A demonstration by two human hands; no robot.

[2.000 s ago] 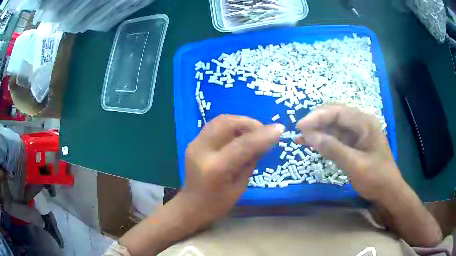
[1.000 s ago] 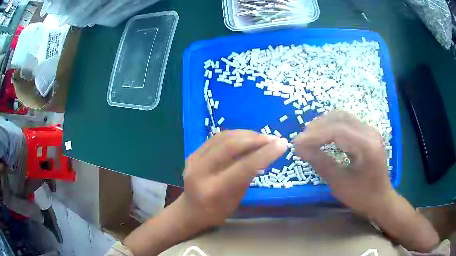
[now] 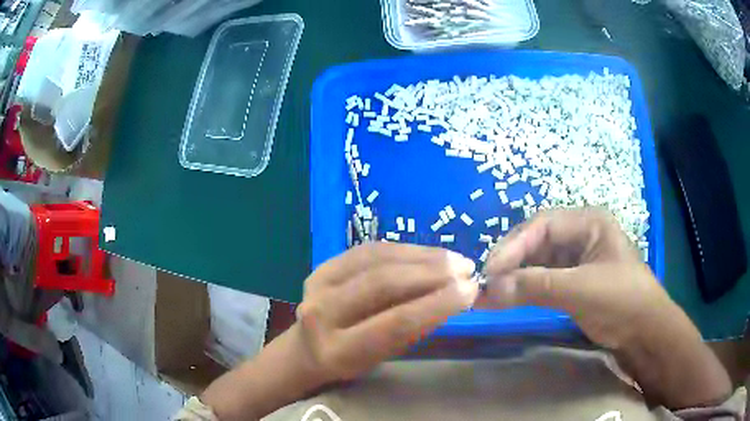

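A blue tray [image 3: 323, 164] lies in front of me with a mass of small white sleeves [image 3: 567, 140], densest at its right and back. Some thin metal pins [image 3: 363, 226] lie at the tray's left side, just above my left hand. My left hand [image 3: 391, 304] and my right hand [image 3: 571, 267] meet fingertip to fingertip over the tray's front part. A tiny pale piece shows between the pinched fingertips; it is too small to tell what it is or which hand holds it.
A clear lid [image 3: 241, 94] lies left of the tray. A clear box [image 3: 460, 23] with slim pieces stands behind it. A black object [image 3: 705, 210] lies at right. Clear bags [image 3: 706, 37] are at the back right. Cartons and a red stool [image 3: 72, 248] are beyond the bench's left edge.
Both hands have moved nearer the tray's front edge and closer together. More pins and loose sleeves now show at the tray's left. The view has shifted slightly.
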